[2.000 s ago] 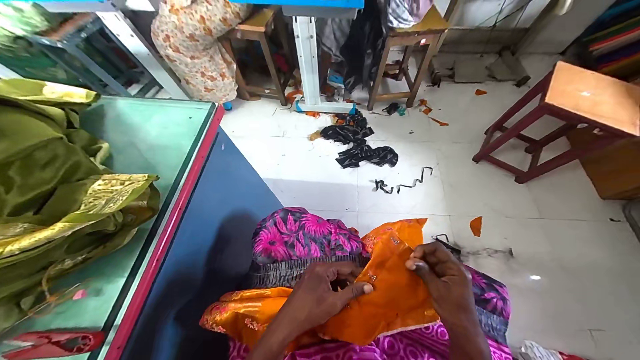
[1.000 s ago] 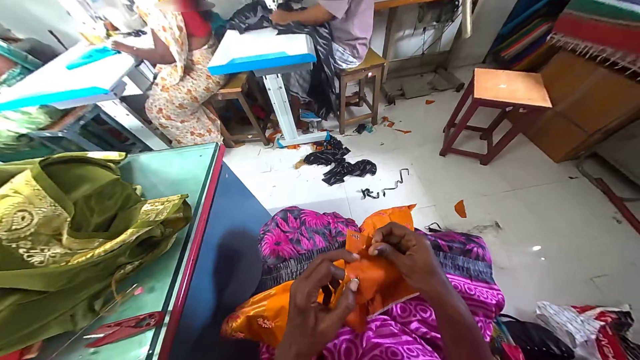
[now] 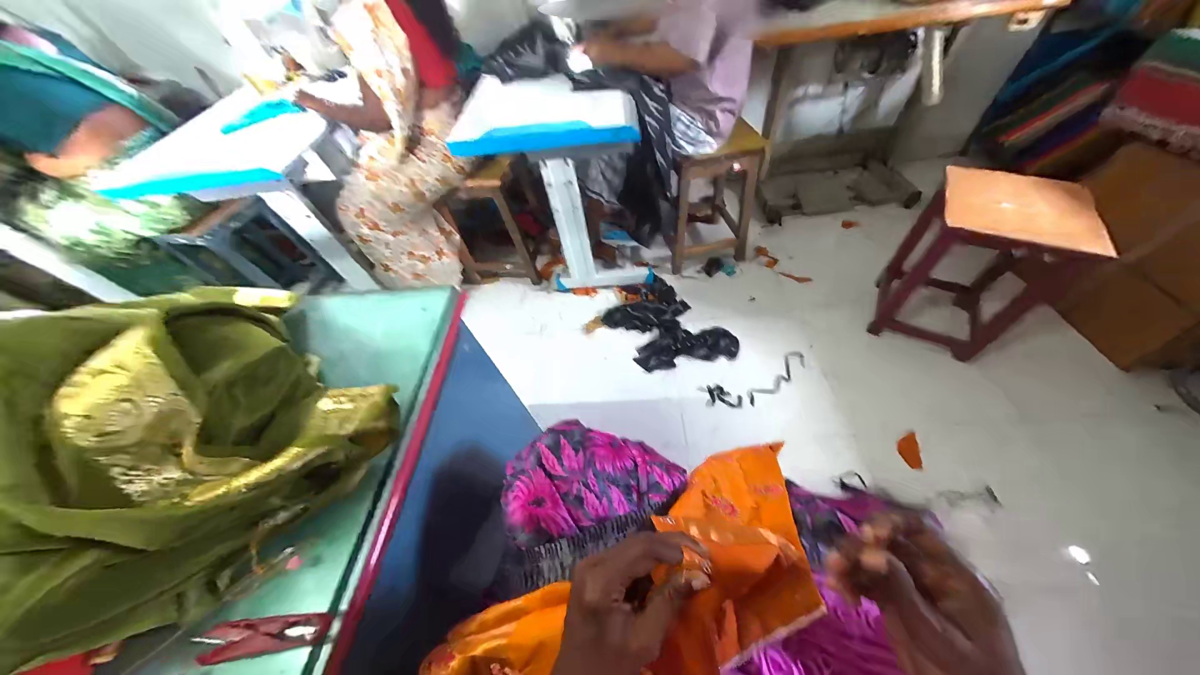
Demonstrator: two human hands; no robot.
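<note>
Orange patterned fabric [image 3: 750, 562] lies over the lap, on top of purple and black printed clothing [image 3: 591, 478]. My left hand [image 3: 637, 600] pinches the fabric near a folded edge between thumb and fingers. Just right of the cloth, my right hand [image 3: 909, 581] is raised and blurred, its thumb and fingertips close together; whether it holds something small, such as a needle or thread, cannot be seen.
Green and gold cloth [image 3: 234, 394] covers part of a glass-topped table [image 3: 375, 337] at left, with red-handled thread snippers [image 3: 262, 636] by its edge. People sit at white sewing tables [image 3: 544, 117] ahead. A wooden stool [image 3: 1027, 211] stands right; black scraps [image 3: 684, 342] litter the floor.
My right hand has moved right, away from the orange fabric it was touching one second ago. My left hand still grips the fabric. The view has tilted up since the first frame.
</note>
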